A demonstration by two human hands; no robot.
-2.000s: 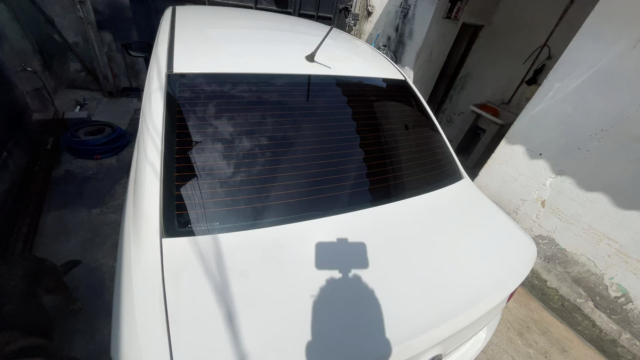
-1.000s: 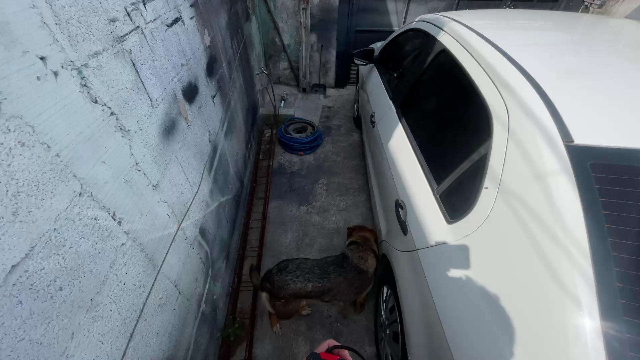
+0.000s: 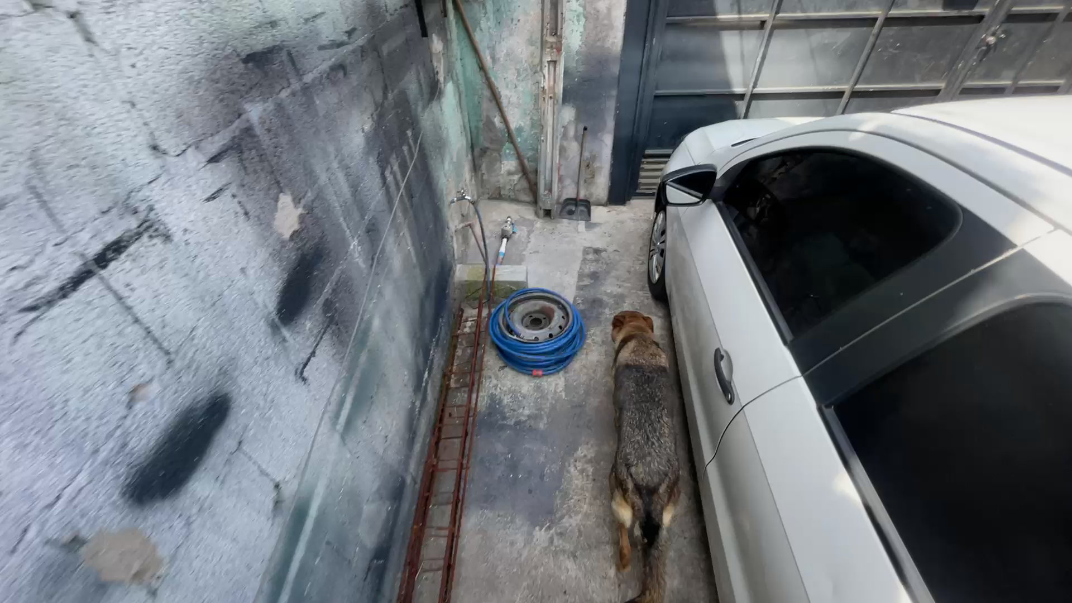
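Note:
Neither my left hand nor my right hand shows in the head view now, so what they hold cannot be seen. A coiled blue hose lies on the concrete floor around a steel wheel rim. Beyond it, a spray nozzle lies near the wall, and a tap with a hose on it is fixed to the wall. On the right stands a white car with dark windows and a black door handle.
A brown and black dog is between the hose and the car, facing away. Rusty steel rebar frames lie along the rough left wall. A long-handled dustpan leans at the far wall, beside a metal gate.
The view has swung from the car's rear to its left side and moved forward along it. The dog has turned from sideways to facing away. A hand part with something red has left the view.

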